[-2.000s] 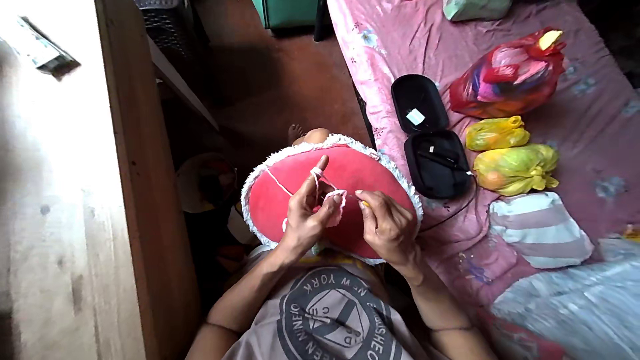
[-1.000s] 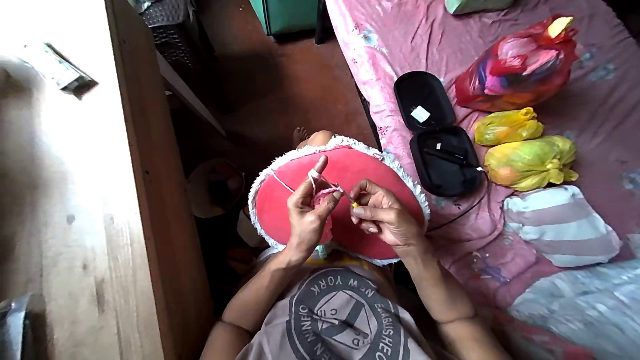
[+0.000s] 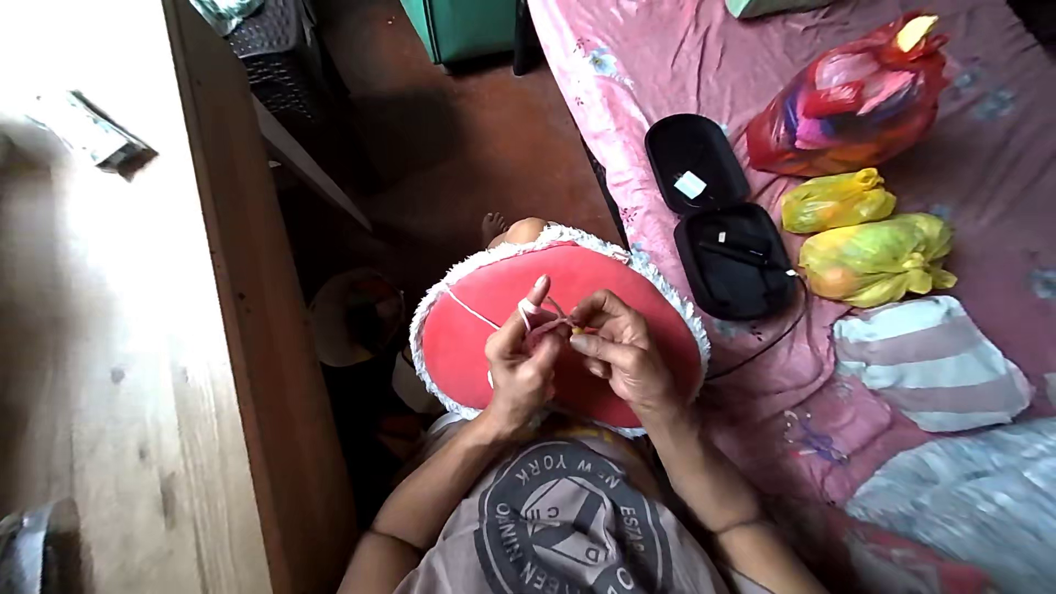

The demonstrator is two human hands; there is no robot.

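My left hand (image 3: 521, 363) pinches a small piece of yarn work (image 3: 544, 332), with pale yarn looped round its raised index finger. From that finger a white strand (image 3: 472, 308) runs up and left across a red oval cushion (image 3: 462, 363) with a fluffy white edge, which lies on my lap. My right hand (image 3: 620, 346) is close against the left one, its fingers shut on a thin tool with a yellow part (image 3: 577, 331), apparently a crochet hook. The tool's tip is at the yarn work. The fingers partly hide both.
At left stands a wooden table (image 3: 165, 462) with a small packet (image 3: 103, 136). On the pink bed sheet (image 3: 660, 58) at right lie an open black case (image 3: 734, 260) with a cable, a red plastic bag (image 3: 850, 107), yellow bags (image 3: 874, 256) and a striped cloth (image 3: 932, 363).
The right hand has come in closer to the left, its fingers now meeting at the yarn work. The left hand keeps the yarn round its index finger.
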